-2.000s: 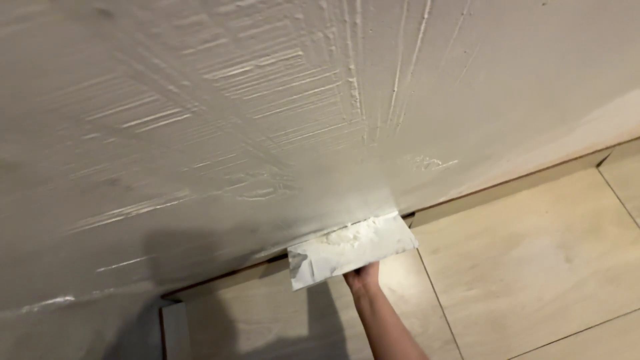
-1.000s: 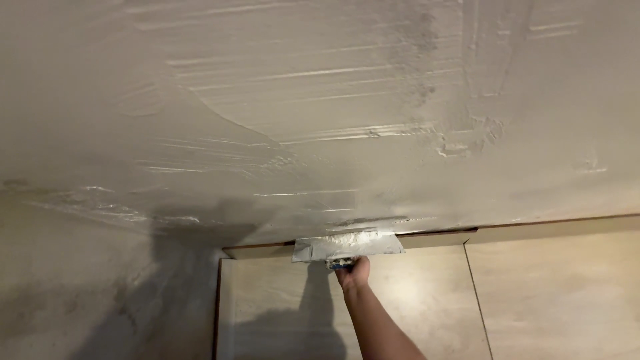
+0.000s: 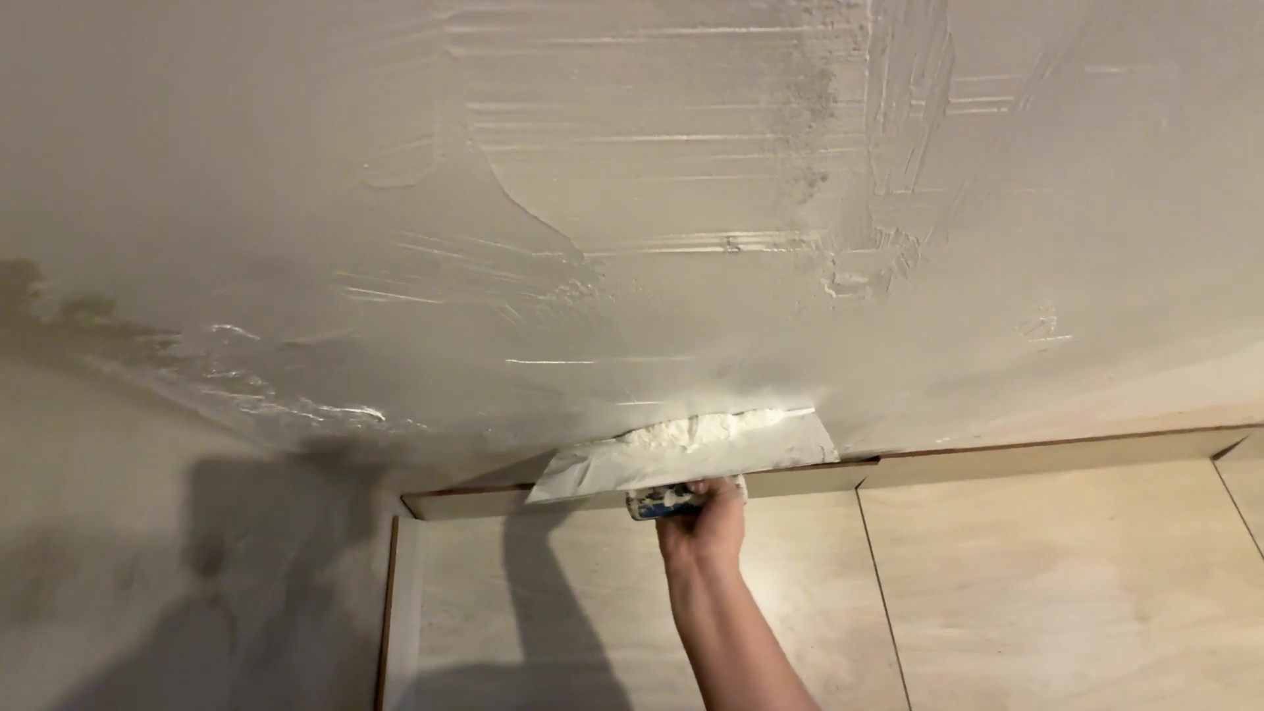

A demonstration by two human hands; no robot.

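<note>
My right hand (image 3: 706, 509) grips the blue, compound-smeared handle (image 3: 667, 501) of a wide plastering blade. The broad, pale blade (image 3: 691, 461) is tilted, with its far long edge at the foot of the wall, just above the skirting. White joint compound or plaster (image 3: 696, 430) lies in a thick ridge along that far edge. Behind it, the wall (image 3: 642, 188) has a grey, wet-looking coat with raised streaks, ridges and a rough patch. My left hand is out of view.
A tile skirting (image 3: 1047, 456) with a thin reddish-brown top edge runs along the wall's foot. Its corner lies left of the blade, where a second wall (image 3: 99, 513) meets this one. Beige floor tiles (image 3: 1066, 583) with dark joints lie below. Shadows fall on the left wall and floor.
The view has turned, bringing more of the left wall corner into sight than two seconds ago. My right hand keeps its hold on the blade, which remains low by the wall.
</note>
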